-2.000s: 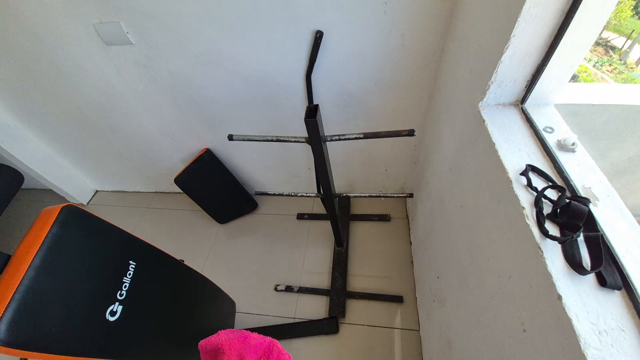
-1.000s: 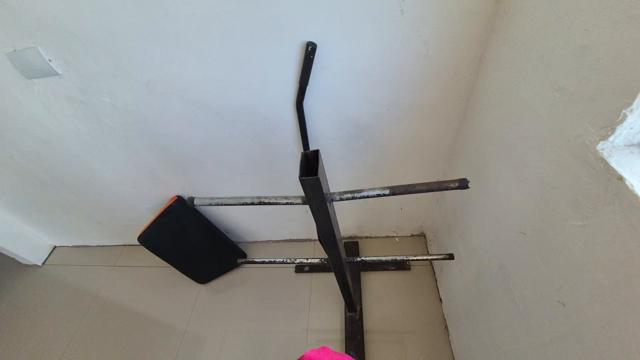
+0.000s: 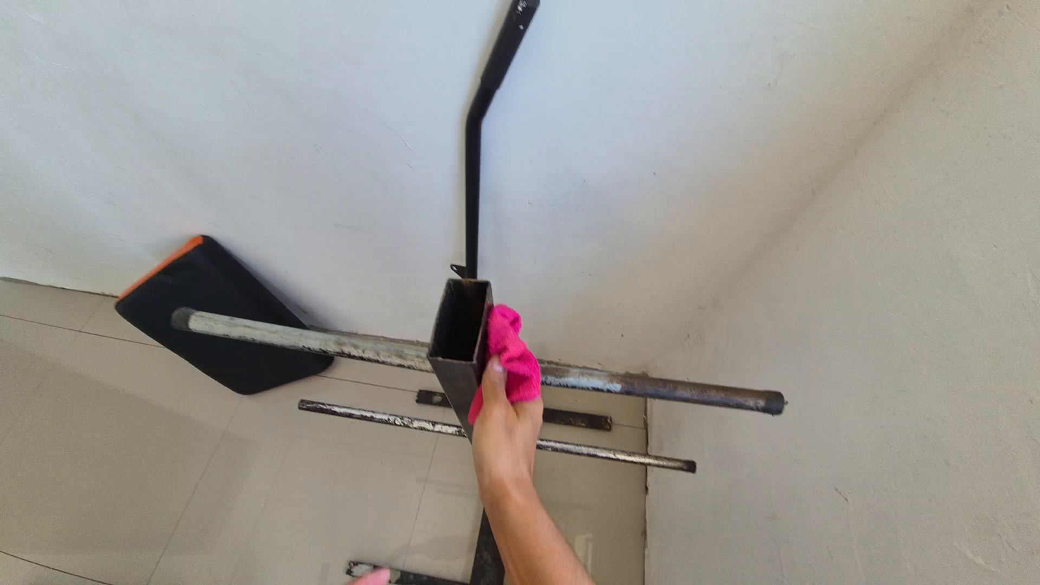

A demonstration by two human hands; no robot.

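My right hand [image 3: 505, 435] holds a pink cloth [image 3: 517, 357] against the right side of an upright square steel tube [image 3: 457, 370], just below its open top end. This tube is the post of a black metal rack, with a worn upper crossbar [image 3: 349, 345] and a thinner lower crossbar [image 3: 617, 455] sticking out to both sides. Only a fingertip of my left hand [image 3: 372, 577] shows at the bottom edge, near a flat foot bar [image 3: 414, 578]; the rest of that hand is hidden.
A bent black metal bar [image 3: 474, 179] rises behind the post against the white wall [image 3: 244, 122]. At the left, a black pad with orange edging [image 3: 219, 325] leans on the wall behind the upper crossbar. The right wall [image 3: 853, 325] stands close to the crossbar ends.
The view has moved much closer to the rack. My right hand has come into view with the pink cloth, now on the post; before, the cloth showed at the bottom edge.
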